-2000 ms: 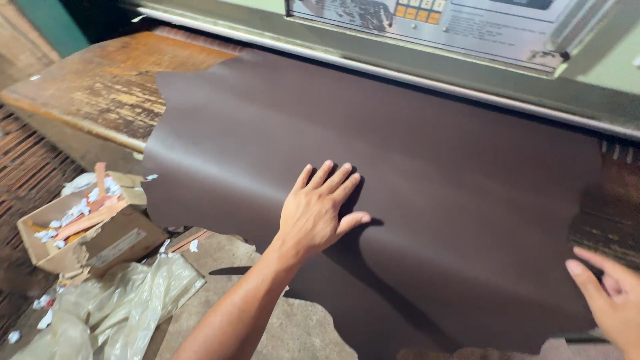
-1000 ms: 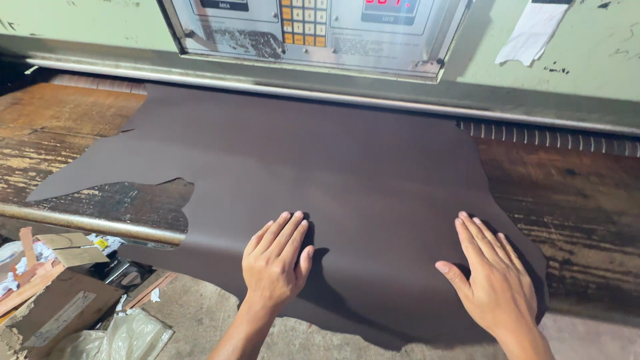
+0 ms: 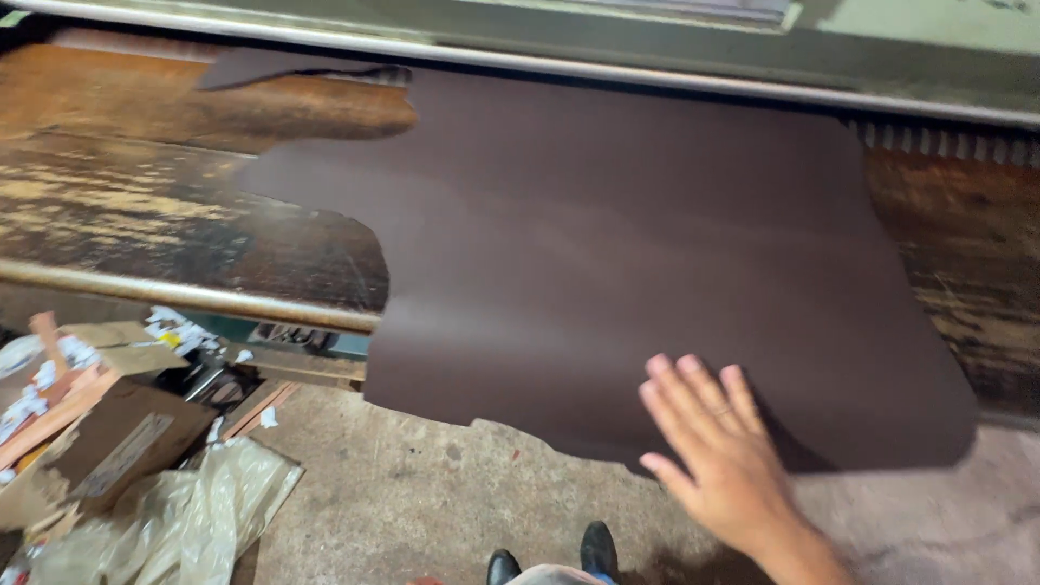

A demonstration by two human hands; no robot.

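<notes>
A dark brown leather hide (image 3: 617,244) lies across a worn wooden feed table (image 3: 122,195) of a machine, its far edge under the machine's metal bar (image 3: 520,61). The near part of the hide drapes over the table's front edge, and its outline is irregular, with narrow lobes at the left. My right hand (image 3: 723,455), slightly blurred, is over the lower right part of the hide, palm down with fingers apart; whether it touches the leather is hard to tell. My left hand is out of view.
At the lower left stand an open cardboard box (image 3: 122,439) with scraps and paper bits, and a crumpled clear plastic bag (image 3: 179,512). A rounded metal edge (image 3: 187,301) borders the table front. My shoes (image 3: 599,548) are on the concrete floor (image 3: 406,487) below the hide.
The hide has gone further in under the machine's bar, and less of it hangs at the front. My left hand, on the leather in both earlier frames, has left the view.
</notes>
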